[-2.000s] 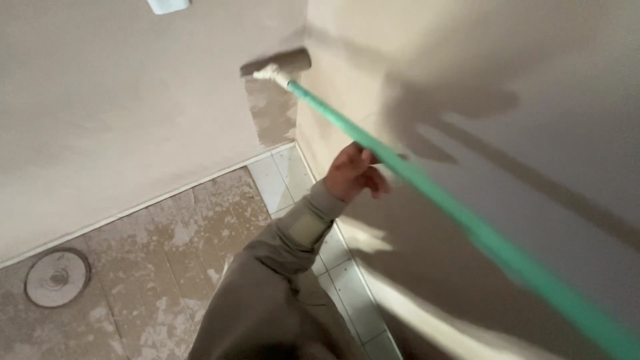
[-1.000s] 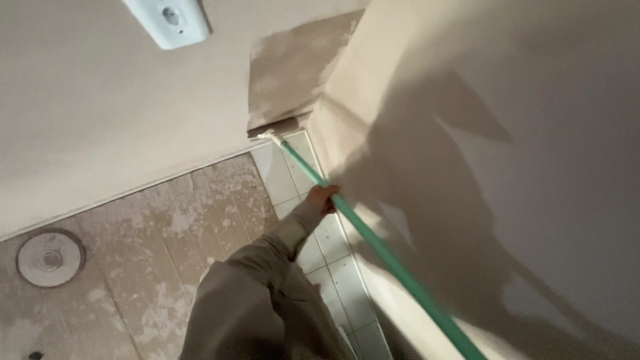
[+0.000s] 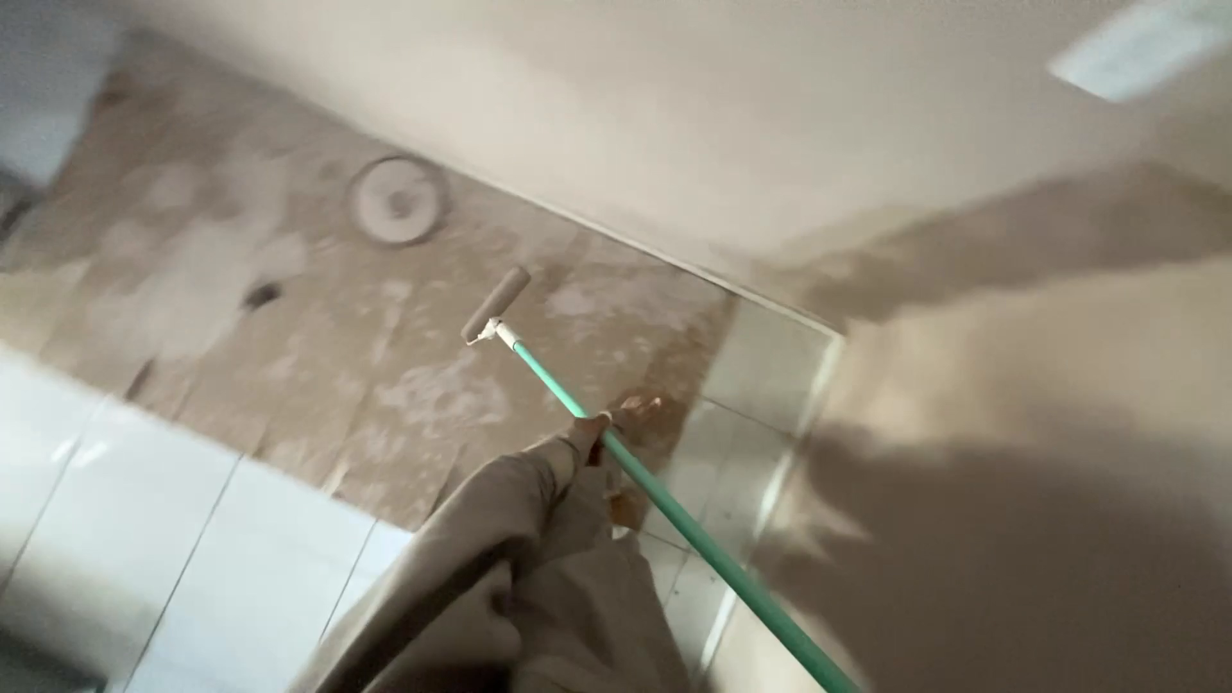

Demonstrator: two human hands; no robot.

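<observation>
My left hand [image 3: 592, 438], in a long olive-brown sleeve, is closed around the green pole [image 3: 712, 553] of a paint roller. A white fitting joins the pole's far end to the roller's brownish cover [image 3: 499, 300], which appears over the stained floor covering, apart from the wall. Whether the cover touches the floor cannot be told. From my left hand the pole runs to the lower right edge of the view. My right hand is out of view.
A round white lid or disc [image 3: 397, 200] lies on the stained brown floor covering [image 3: 443, 395] near the wall's base. Pale floor tiles [image 3: 260, 558] border the covering. Walls meet at a corner [image 3: 839, 332]; a blurred white wall plate [image 3: 1136, 53] is upper right.
The roller has left the wall near the corner and now appears over the floor covering. My left hand, open beside the pole two seconds ago, is closed on it. The view has swung strongly.
</observation>
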